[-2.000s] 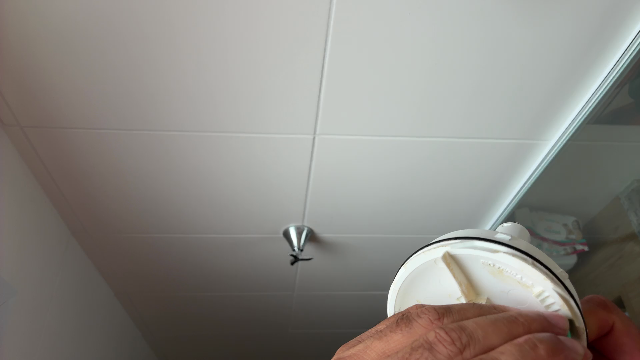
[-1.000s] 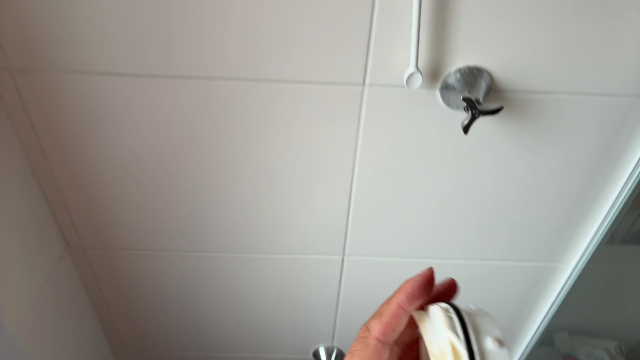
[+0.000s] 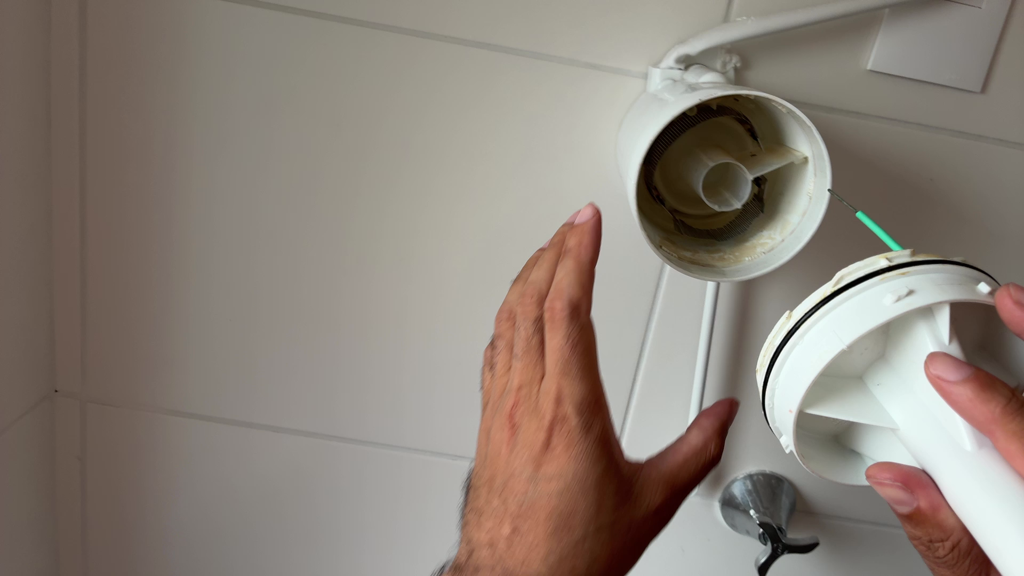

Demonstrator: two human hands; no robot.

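A white electric shower housing (image 3: 816, 208) hangs at the upper right, its round underside uncovered. Inside it show a coiled heating element (image 3: 740, 220) and a central tube (image 3: 726, 184). Below and left of the housing, my left hand (image 3: 560, 384) is raised with the thumb spread from the fingers, holding nothing. My right hand (image 3: 960, 432), partly cut off by the right edge, grips a white plastic shower part (image 3: 848, 320) with a black rubber ring and a tubular stem. A green insulated wire (image 3: 878, 230) with a bare end shows between the part and the housing.
A white shower arm (image 3: 768, 26) runs from the housing to the upper right, near a white wall plate (image 3: 936, 48). A thin white tube (image 3: 704, 352) hangs below the housing. A chrome tap with a dark handle (image 3: 758, 504) is on the tiled wall (image 3: 320, 240).
The view has swung up, bringing the shower housing into sight. My left hand is now off to the left of the white part, with its thumb apart.
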